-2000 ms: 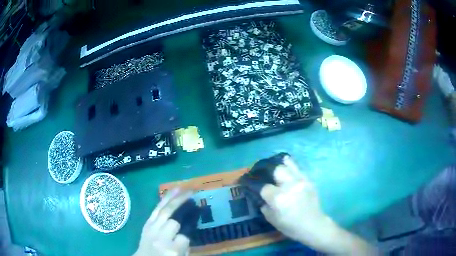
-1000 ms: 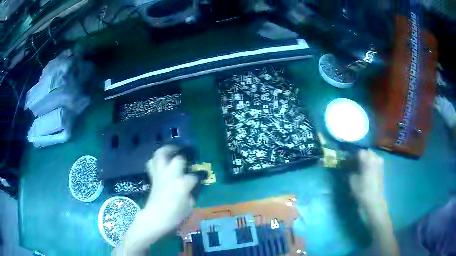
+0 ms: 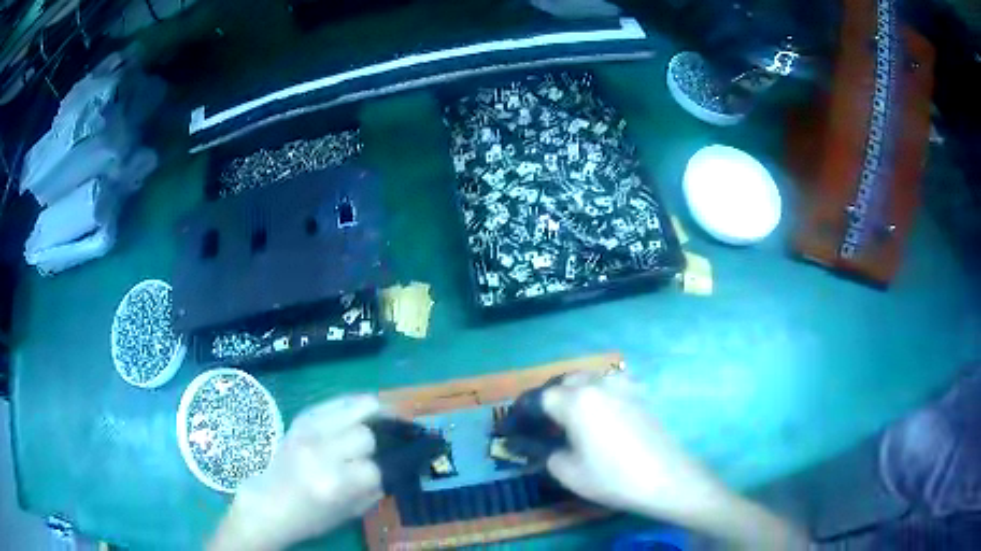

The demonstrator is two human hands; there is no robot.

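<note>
The orange-brown assembly fixture (image 3: pixel 484 390) lies at bottom centre with a black finned heat sink (image 3: pixel 473 503) in it. A pale grey-green inset plate (image 3: pixel 470 443) lies over the heat sink. My left hand (image 3: pixel 323 463), with black-covered fingertips, pinches a small yellow pad (image 3: pixel 442 464) at the plate's left cutout. My right hand (image 3: pixel 608 436), also with black-covered fingertips, pinches another yellow pad at the right cutout. The fingers hide both ends of the plate and parts of the fixture.
Behind are the heaped transistor tray (image 3: pixel 554 194), a black cover plate (image 3: pixel 285 253) over the left parts tray (image 3: pixel 290 161), and yellow pads (image 3: pixel 410 309). Two screw dishes (image 3: pixel 229 431) stand left. A white dish (image 3: pixel 731 195) and long red-brown fixture (image 3: pixel 871 151) are right; wrapped bundles (image 3: pixel 73 224) back left.
The view has tipped back down. Both hands were out at the yellow pads beside the trays a second ago and are now back over the fixture, with yellow pads at their fingertips.
</note>
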